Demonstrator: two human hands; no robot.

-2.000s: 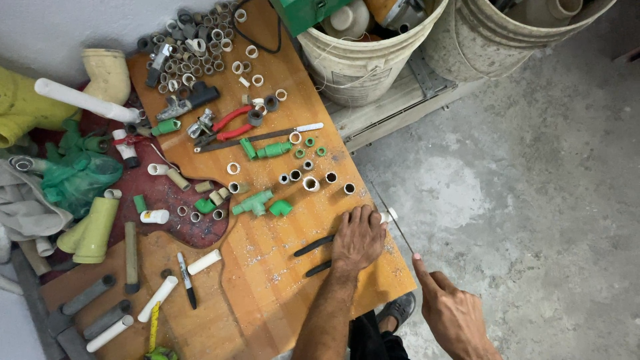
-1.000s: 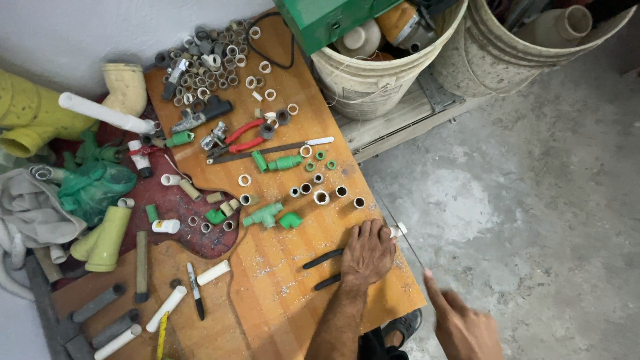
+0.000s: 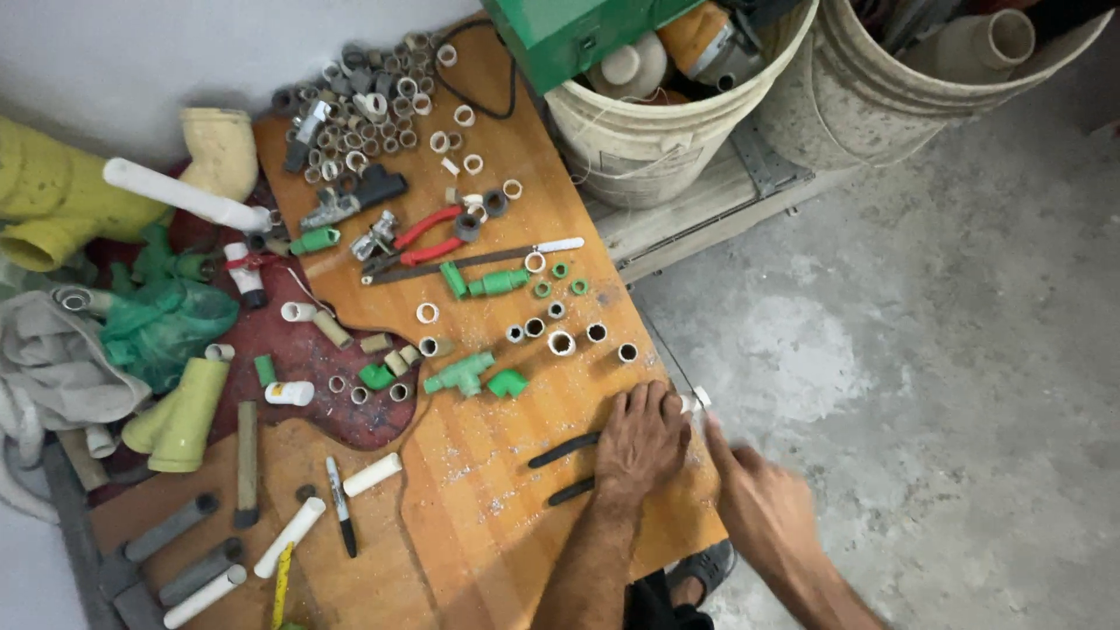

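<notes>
My left hand (image 3: 643, 437) presses down near the right edge of the wooden board, over a tool whose two black handles (image 3: 563, 451) stick out to its left. A white plastic pipe piece (image 3: 696, 400) juts past the board's edge beside its fingertips; what grips the pipe under the hand is hidden. My right hand (image 3: 761, 499) is closed on the near end of a thin saw blade (image 3: 672, 357), index finger stretched along it. The blade lies across the white pipe piece. Cut pipe rings and a green elbow fitting (image 3: 507, 382) are farther left on the board.
Red-handled pliers (image 3: 429, 236), a dark blade, green fittings and many pipe rings (image 3: 376, 122) cover the upper board. A marker (image 3: 341, 506), pipe lengths and a yellow tape measure (image 3: 282, 582) lie lower left. Buckets (image 3: 647, 149) stand beyond; a sandalled foot (image 3: 700, 573) is below the edge.
My right hand, with the saw blade, has shifted slightly along the cutting line, while my left hand keeps its place on the board. The view has moved a little.
</notes>
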